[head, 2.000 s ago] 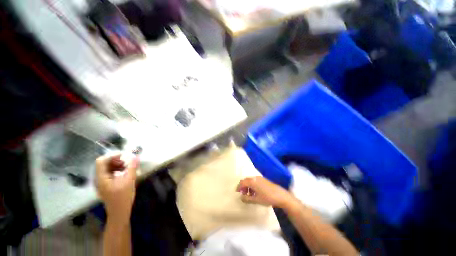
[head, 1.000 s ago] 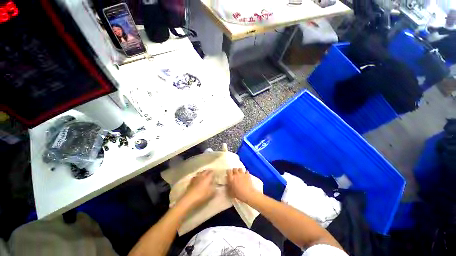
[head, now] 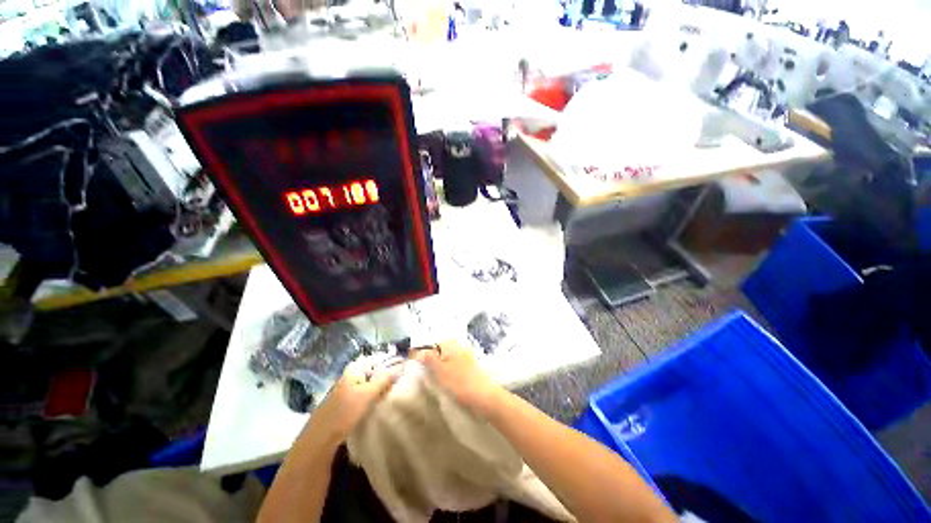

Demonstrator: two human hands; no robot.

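Observation:
A beige garment piece (head: 434, 449) is bunched in both hands and hangs down toward my lap. My left hand (head: 362, 393) grips its upper left edge and my right hand (head: 459, 373) grips its upper right edge, close together at the table's front edge. The black counter panel with a red border and glowing digits (head: 322, 204) stands just beyond them. The working point of the machine is hidden behind the panel and hands. My fingers are blurred.
On the white table (head: 240, 409) lie a plastic bag of dark parts (head: 306, 342) and small heaps of metal parts (head: 488, 329). A blue bin (head: 745, 409) stands at right, another behind it. Dark garments (head: 92, 174) are piled at left. A beige pile (head: 138, 498) lies lower left.
The view has swung up and left toward the panel. Both hands have lifted the beige piece from my lap to the table edge below the panel; it is now bunched.

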